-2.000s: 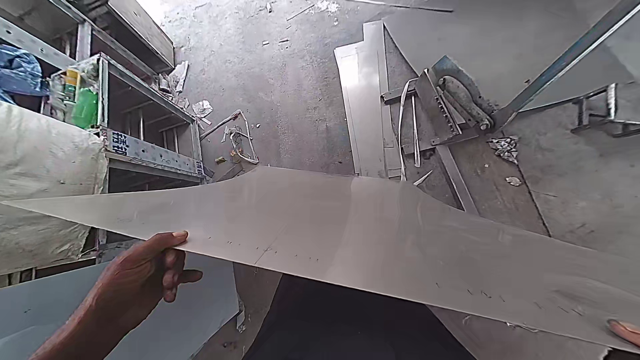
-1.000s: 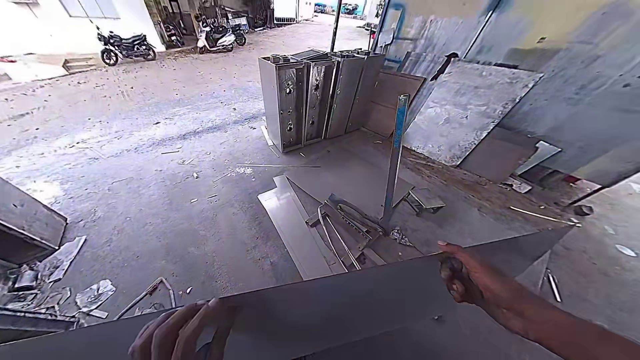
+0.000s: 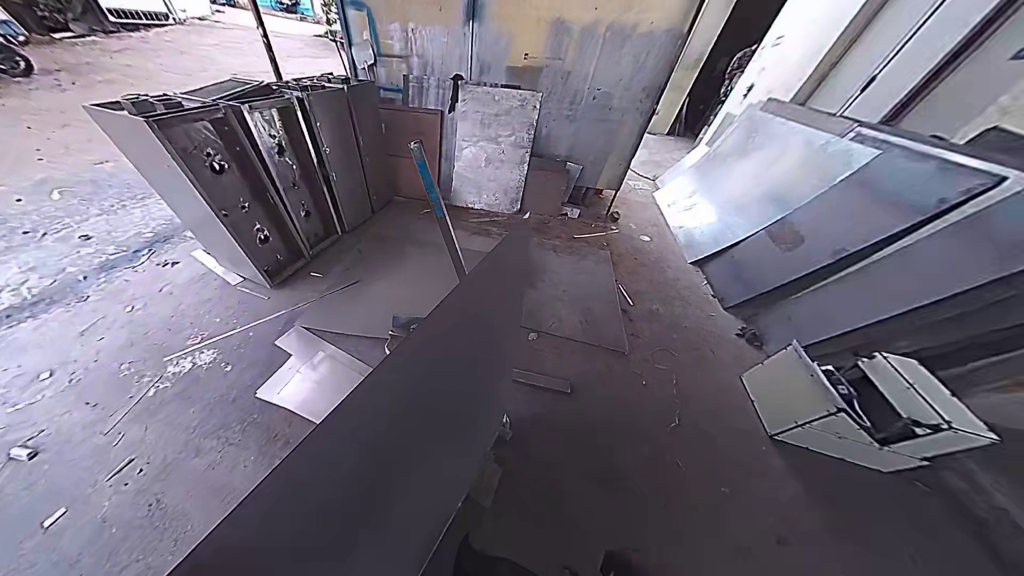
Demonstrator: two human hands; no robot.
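Note:
A long, dark grey metal sheet [image 3: 384, 432] runs from the bottom left of the head view up to a narrow point near the middle. Neither of my hands shows in this frame, so what they hold or touch is hidden. Beyond the sheet, an upright metal bar with blue marks [image 3: 436, 204] rises behind its edge. Bright cut sheet pieces [image 3: 312, 376] lie on the floor just left of the long sheet, and a flat grey panel [image 3: 576, 296] lies to the right of its tip.
Tall metal cabinets [image 3: 232, 176] stand at the upper left. Panels, one whitish [image 3: 494, 148], lean on the far wall. Large metal sheets [image 3: 768, 184] lean at the right, above an open pale metal box [image 3: 868, 408] on the floor. A short metal strip [image 3: 542, 381] lies near the middle.
The view has swung right. Both hands, on the sheet in the earlier frames, are out of sight. The sheet now points away from me instead of lying across the view.

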